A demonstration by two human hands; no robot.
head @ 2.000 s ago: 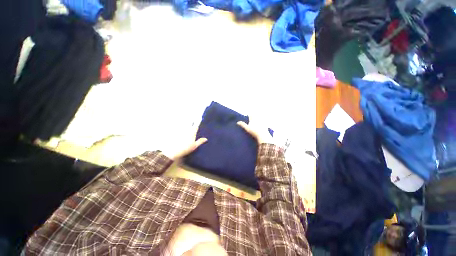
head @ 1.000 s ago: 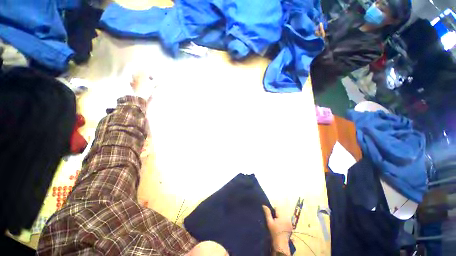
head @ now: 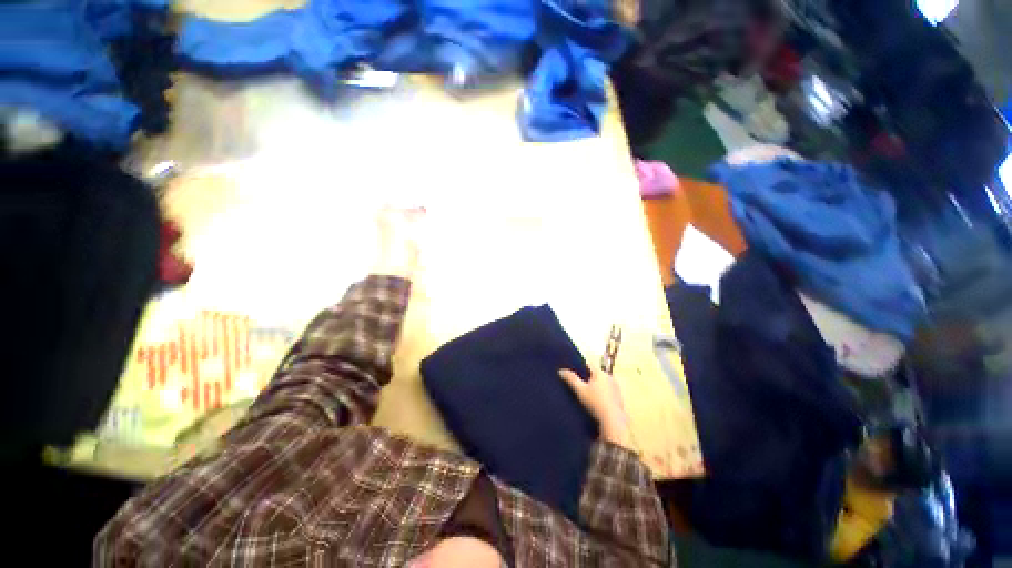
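The folded navy trousers [head: 510,388] lie as a compact dark rectangle near the table's front edge. My right hand [head: 596,402] rests on their right edge, with the thumb on top and the other fingers hard to make out. My left hand [head: 401,239] reaches forward over the table, above and left of the trousers. It is washed out by glare, and something small and reddish shows at its fingertips; I cannot tell if it is held. Hazy clear film [head: 216,111] lies at the far left of the table.
Sticker sheets [head: 200,355] with orange-red marks lie at the left. A dark garment pile [head: 67,300] stands beyond them. Thread snips [head: 611,346] lie right of the trousers. Blue garments [head: 566,94] line the far edge. A navy garment pile [head: 766,388] is at the right.
My left arm has swung from the far left back toward the middle. My right hand stays at the trousers' edge. The view has shifted, showing more of the sticker sheets.
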